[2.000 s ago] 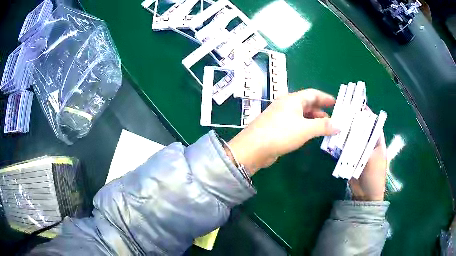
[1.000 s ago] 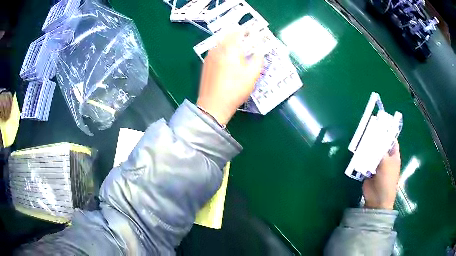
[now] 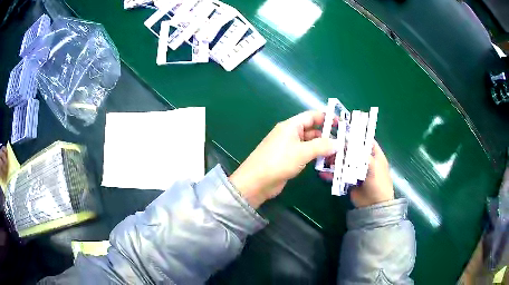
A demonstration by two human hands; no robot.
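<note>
A bundle of several white plastic front housings (image 3: 353, 147) is held on edge above the green surface, right of centre. My right hand (image 3: 375, 178) grips the bundle from the right and below; its fingers are partly hidden behind the housings. My left hand (image 3: 287, 153) holds the leftmost housing (image 3: 329, 133) of the bundle between thumb and fingers. More loose housings (image 3: 231, 42) lie overlapping on the green surface at the upper left. No tweezers show in either hand.
A green surface (image 3: 301, 61) curves across the view. On the dark mat at left are a blank pale sheet (image 3: 153, 149), a striped strip sheet bundle (image 3: 47, 189), a crinkled clear bag (image 3: 81, 69) and stacked housings (image 3: 23, 80). A dark object (image 3: 498, 86) is at far right.
My left hand has left the loose housings and come back to the bundle in my right hand. The loose pile has been rearranged. The view has shifted, and the pale sheet is less covered.
</note>
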